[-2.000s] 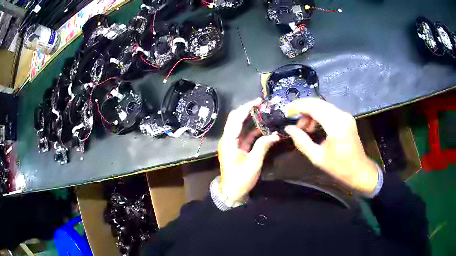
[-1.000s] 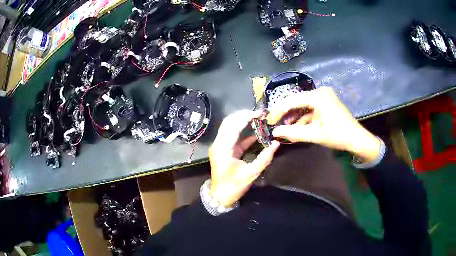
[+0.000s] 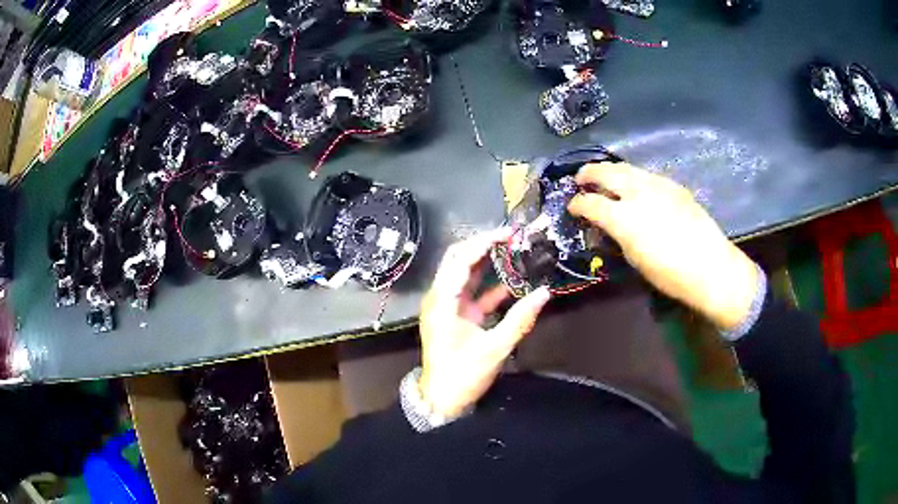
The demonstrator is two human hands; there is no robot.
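Note:
A round black housing [image 3: 576, 157] with a populated circuit board lies at the mat's near edge, partly covered by my right hand. My left hand [image 3: 471, 320] pinches a small board [image 3: 507, 264] edge-on between thumb and fingers, at the housing's left side. Red wire leads [image 3: 581, 288] with a yellowish end loop along the near side of the housing. My right hand [image 3: 655, 231] has its bent fingertips on the upper right of the housing; what lies under them is hidden. A yellow-tan piece [image 3: 514, 184] lies just left of the housing.
Units with dangling boards crowd the left, the closest one [image 3: 369, 231] left of my hands. Another unit [image 3: 556, 39] lies beyond the work, black parts [image 3: 852, 96] at far right. A thin dark rod [image 3: 468, 103] lies on the mat. Cardboard boxes [image 3: 305, 399] and a red stool [image 3: 857, 271] are below.
My right fingers have moved from beside the small board up and right onto the housing. The red leads now show along its near side. My left hand still holds the small board.

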